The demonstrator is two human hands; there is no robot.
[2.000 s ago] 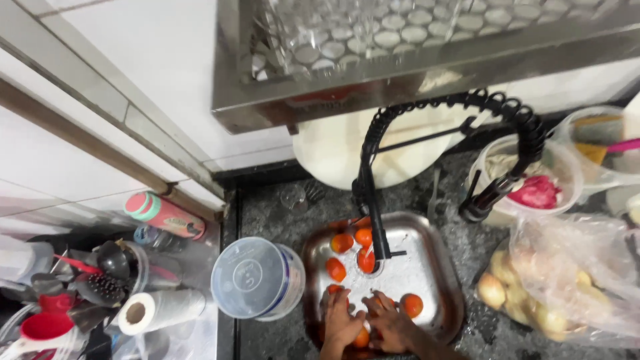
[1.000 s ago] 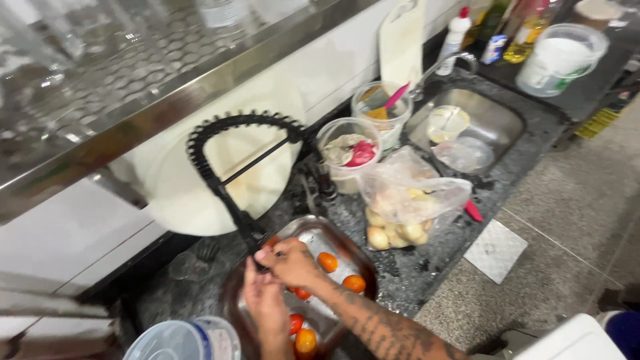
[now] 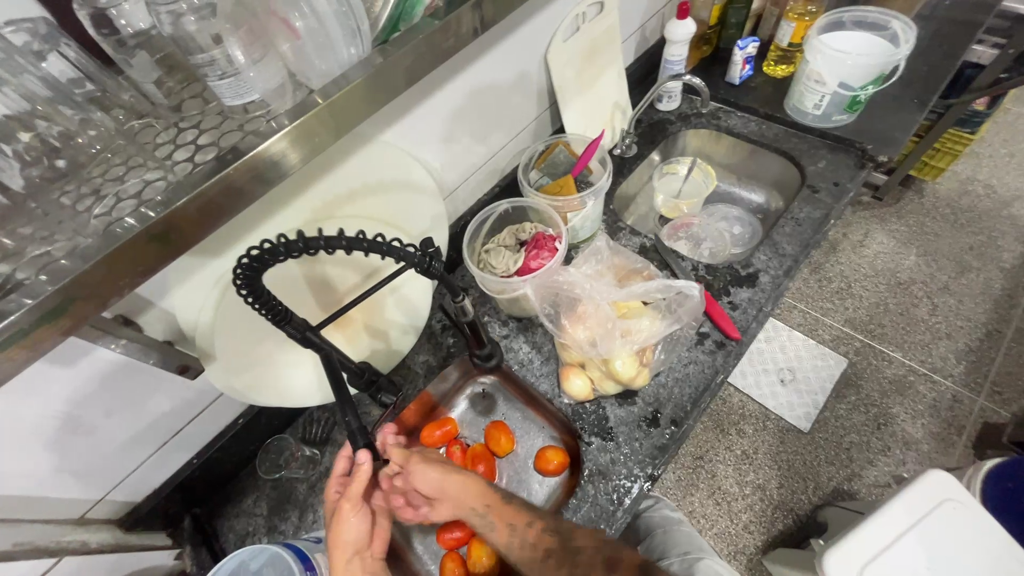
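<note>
My left hand point(image 3: 356, 512) is raised at the black spring-neck faucet point(image 3: 340, 392), its fingers against the lower end of the spout. My right hand point(image 3: 428, 484) reaches across from the right, fingers curled beside the same spout end; whether either hand grips it I cannot tell. Below them lies the steel sink basin point(image 3: 544, 400) with several red-orange tomatoes point(image 3: 481, 462). One tomato point(image 3: 551, 461) rests apart near the basin's right side. No water stream is plainly visible.
Right of the basin are a plastic bag of onions point(image 3: 608, 344), a red-handled knife point(image 3: 720, 312), two tubs point(image 3: 516, 248) with cloths and sponges, and a second sink point(image 3: 768, 148). A steel rack point(image 3: 264, 152) overhangs at left; a lidded bucket point(image 3: 268, 560) stands below.
Both hands were down among the tomatoes two seconds ago; they have risen to the faucet's spout end. The view has swung to the right, bringing in the second sink.
</note>
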